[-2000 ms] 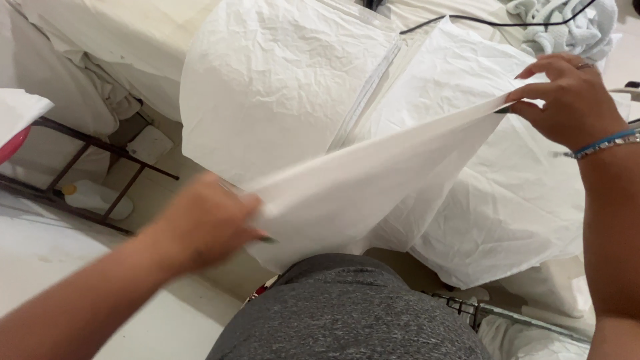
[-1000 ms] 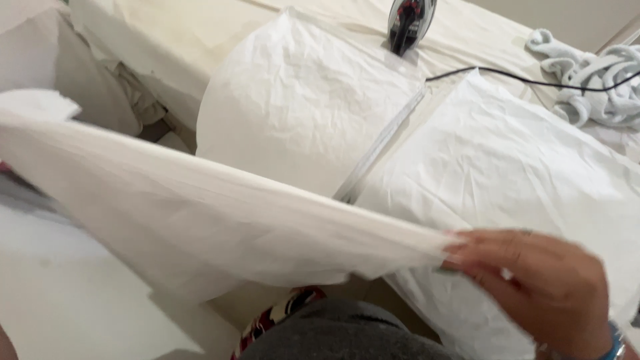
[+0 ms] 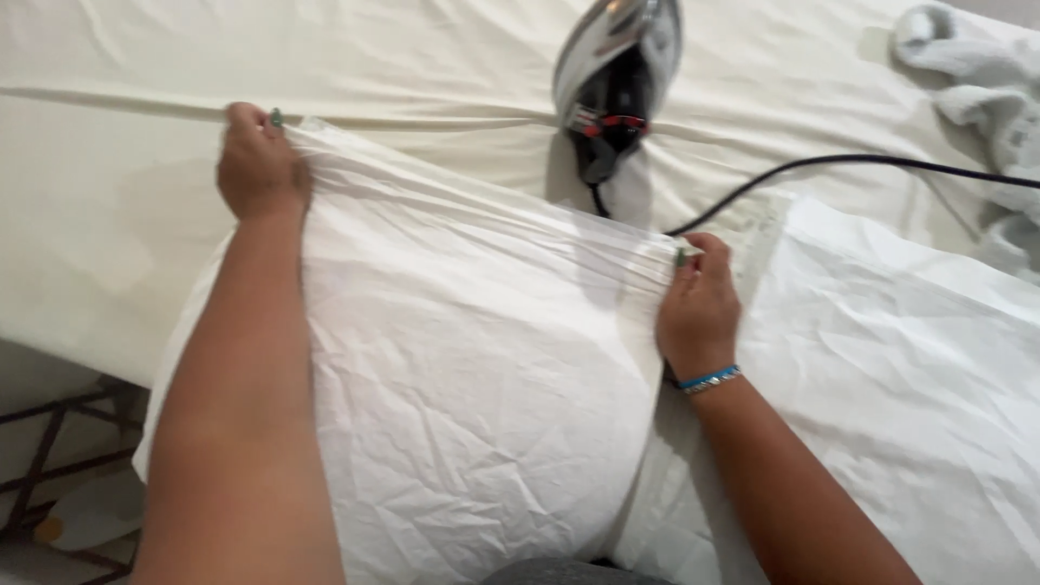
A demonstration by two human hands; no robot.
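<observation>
A wrinkled white cloth (image 3: 471, 382) hangs from both hands and spreads over the near side of the padded surface. My left hand (image 3: 264, 166) grips its far left corner between thumb and fingers. At the far right part of the same edge, my right hand (image 3: 700, 309) pinches the fabric, with a bracelet on the wrist. The edge between them is drawn into taut folds. Beyond it, an electric iron (image 3: 613, 97) stands on the cream cover, its black handle toward me. Another white cloth (image 3: 902, 390) lies at the right, beside my right forearm.
A cream sheet (image 3: 406, 49) with creases covers the wide surface. The iron's black cord (image 3: 853, 158) runs off to the right. A bunched pale textile (image 3: 991, 122) lies at the far right. Below the left edge are dark metal bars (image 3: 49, 463) and a white container (image 3: 97, 512).
The cloth, earlier stretched across in front of my body, now has its held edge farther forward, near the iron. Both hands have moved forward, and the view has shifted toward the iron.
</observation>
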